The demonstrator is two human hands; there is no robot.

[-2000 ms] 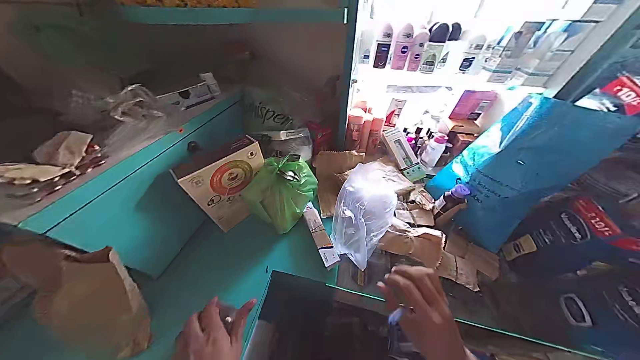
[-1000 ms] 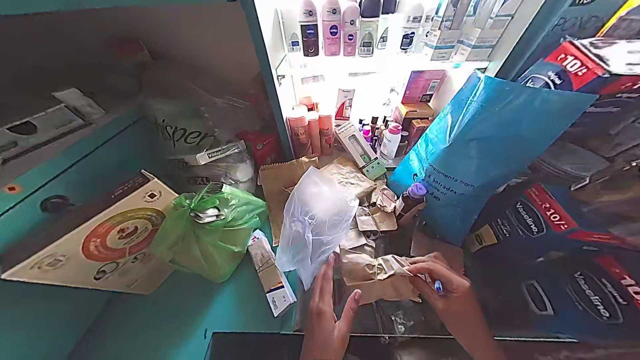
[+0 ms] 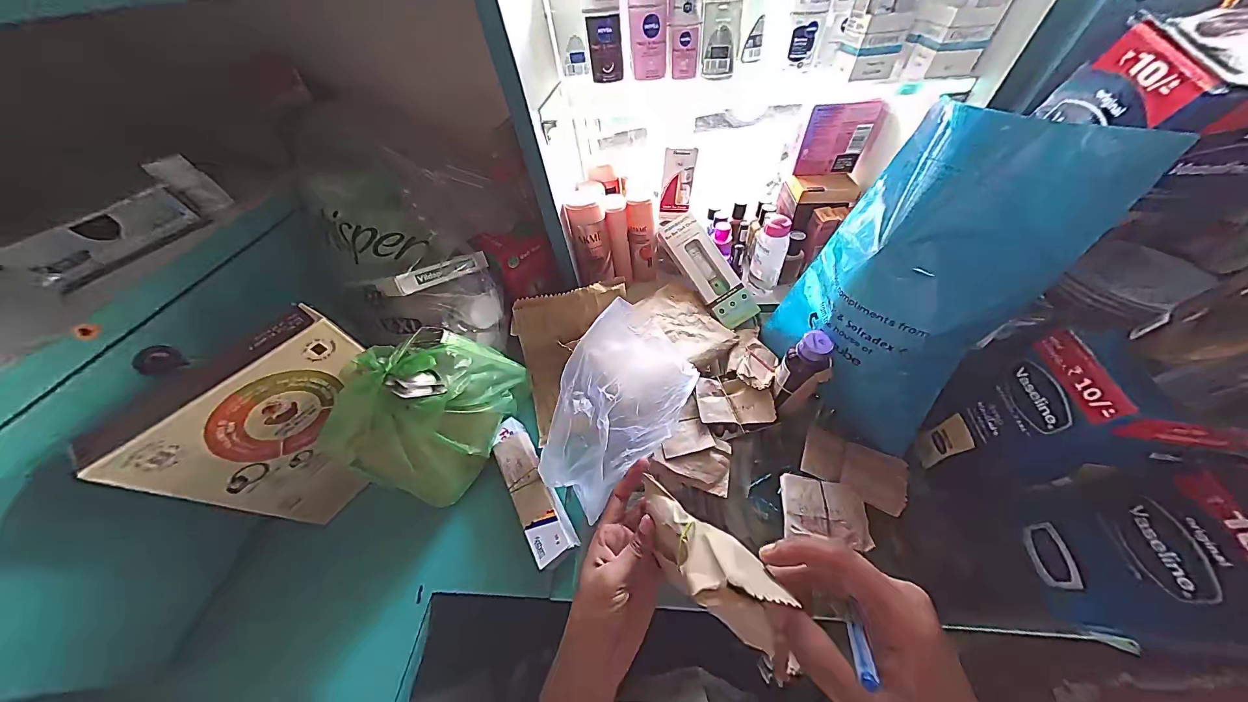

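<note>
A brown paper packet, its top edge zigzag-cut, is held up between both hands at the lower middle. The fingers of my left hand pinch its upper left end. My right hand grips the lower right end and also has a blue pen tucked in it. Just beyond lie a whitish plastic bag and several small folded paper packets, among them one tied with a band. A purple-capped bottle stands behind them.
At left are a green plastic bag, a cardboard box and a narrow carton. A large blue bag leans at right beside Vaseline boxes. Behind stands a lit shelf of bottles.
The brown packet, lying on the counter under my right hand a second ago, is now lifted in both hands. My left hand has come across from the left to it. The view has moved closer.
</note>
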